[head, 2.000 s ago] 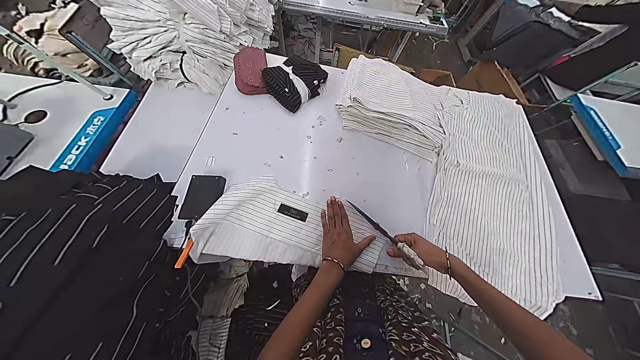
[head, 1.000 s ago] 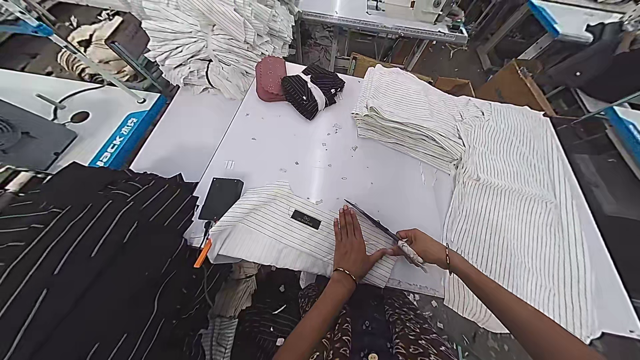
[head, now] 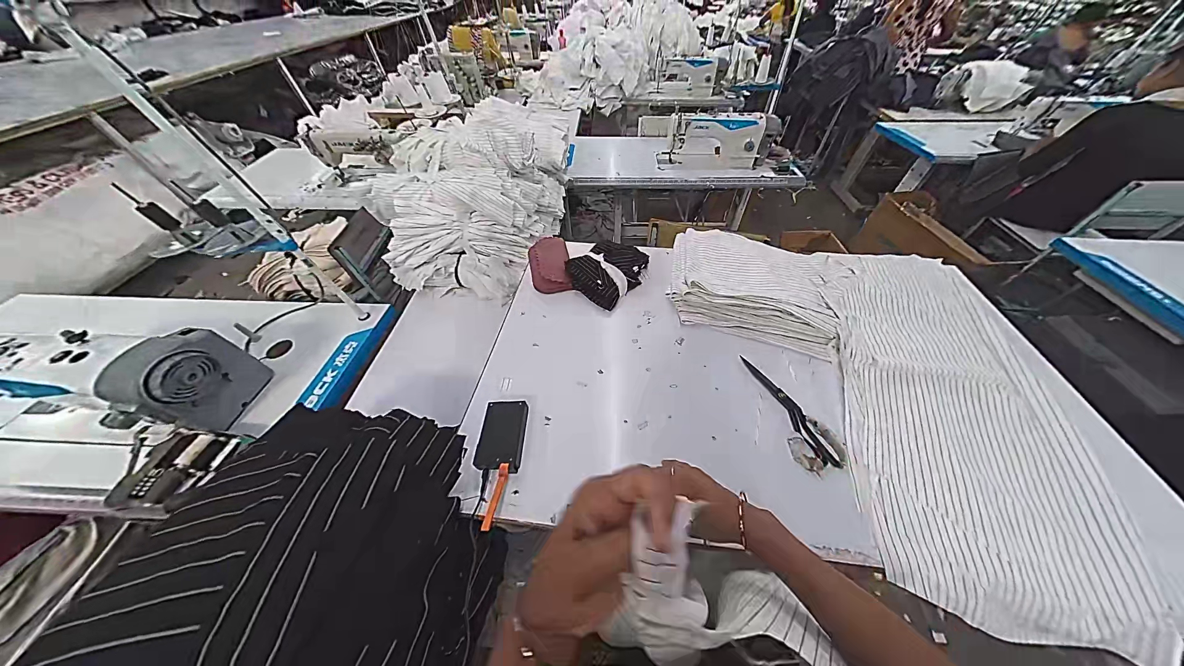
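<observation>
A white striped fabric piece (head: pixel 661 592) is bunched up at the table's near edge, gripped by my left hand (head: pixel 592 546) and my right hand (head: pixel 708 504); both are slightly blurred. Beyond my right hand, fabric scissors (head: pixel 786 402) with wrapped handles lie on the white table (head: pixel 638 398). A stack of folded white striped fabric (head: pixel 749 287) sits at the back, and a longer striped piece (head: pixel 971 444) drapes over the table's right side. The fabric's dark label does not show now.
Black striped fabric (head: pixel 277 546) is heaped at left. A black device (head: pixel 501 435) with an orange strap lies on the table's left. Further back are a maroon case (head: pixel 549 265), a black-and-white cloth bundle (head: pixel 606 276), a large white fabric pile (head: pixel 472 203) and sewing machines (head: pixel 717 139).
The scissors, earlier in my right hand, now lie on the table. The striped piece that lay flat under my left hand is lifted and bunched in both hands. The view has tilted up.
</observation>
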